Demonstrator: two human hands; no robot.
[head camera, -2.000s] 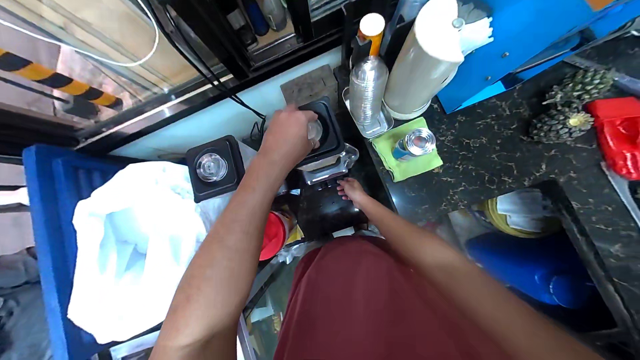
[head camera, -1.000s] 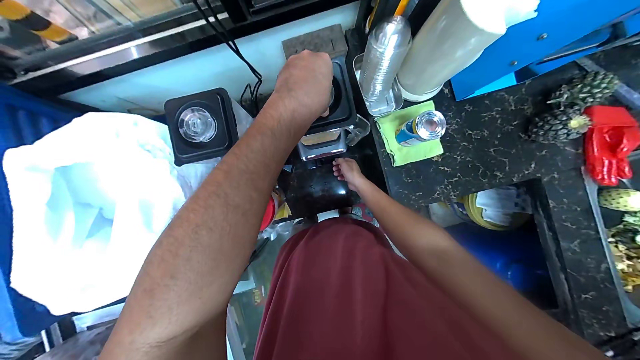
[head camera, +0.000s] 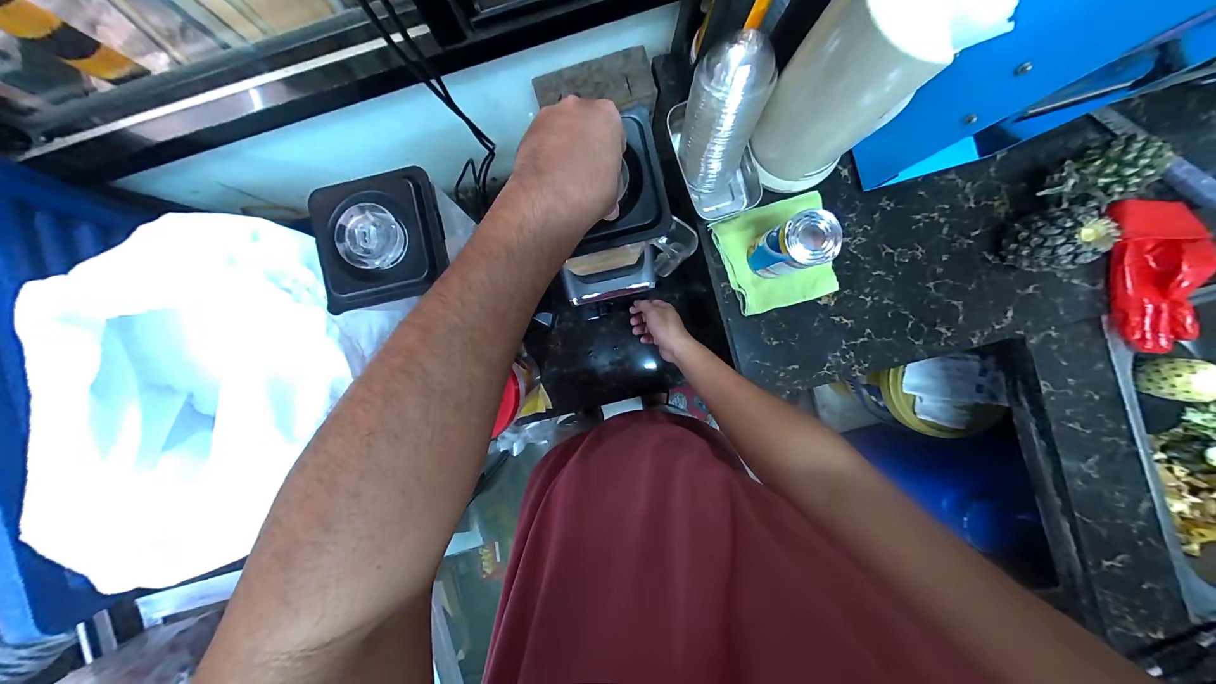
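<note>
My left hand (head camera: 573, 157) reaches over from the lower left and rests on the black lid (head camera: 646, 195) of a blender, its fingers curled over the lid's clear cap; the fingertips are mostly hidden. Below the lid show part of the clear jar with pale contents and the jar's handle (head camera: 675, 245). Just in front of the blender's silver base (head camera: 610, 283), my right hand (head camera: 657, 328) is held with loosely curled fingers and nothing visible in it. A second black blender lid with a clear cap (head camera: 370, 236) is at the left.
A white plastic bag (head camera: 180, 399) fills a blue bin at left. Right of the blender are a stack of clear plastic lids or cups (head camera: 730, 109), a cream dispenser (head camera: 841, 90) and a can (head camera: 809, 237) on a green cloth (head camera: 760, 294). Pineapples (head camera: 1054, 236) and a red bag (head camera: 1154, 275) lie farther right.
My left hand stays on the blender lid and now covers more of the clear cap. My right hand remains by the base, its fingers more curled. The view has moved closer to the blender.
</note>
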